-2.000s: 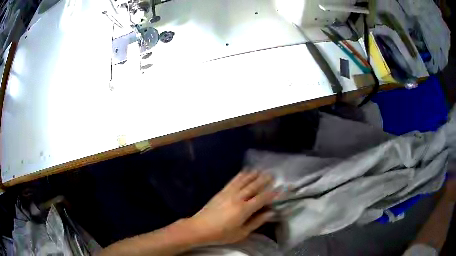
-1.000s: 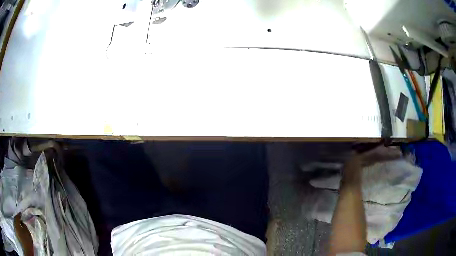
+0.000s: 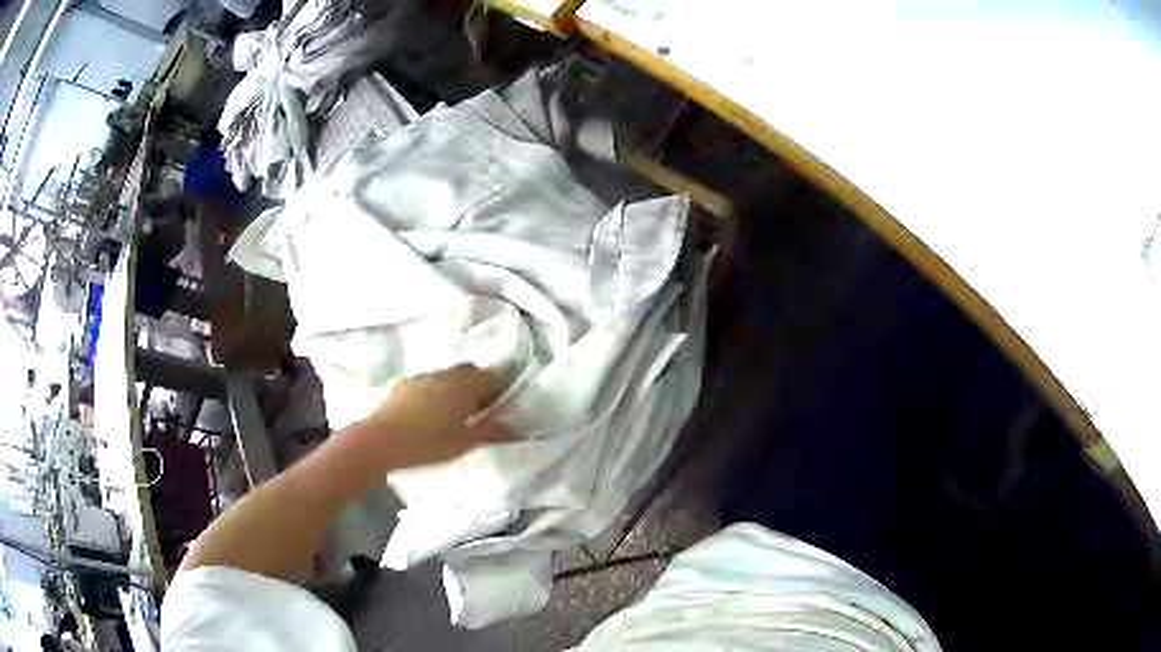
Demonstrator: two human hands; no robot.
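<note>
A large heap of crumpled pale grey garments [image 3: 446, 242] hangs beside the brown-edged white table, in the left and middle of the view. My left hand [image 3: 439, 414] reaches in from the lower left and touches the lower part of the heap. Its fingers are blurred and partly hidden in the folds, so their grip on the cloth is unclear. My right hand is not in view.
The white table [image 3: 917, 96] curves across the upper right, with dark space below it. Pale cloth [image 3: 764, 599] lies at the bottom centre. More workshop tables and equipment stand at the far left.
The view has swung left from the machine table to the garment heap. My left hand is now at this heap. My right arm, earlier at cloth on the right, has left the view.
</note>
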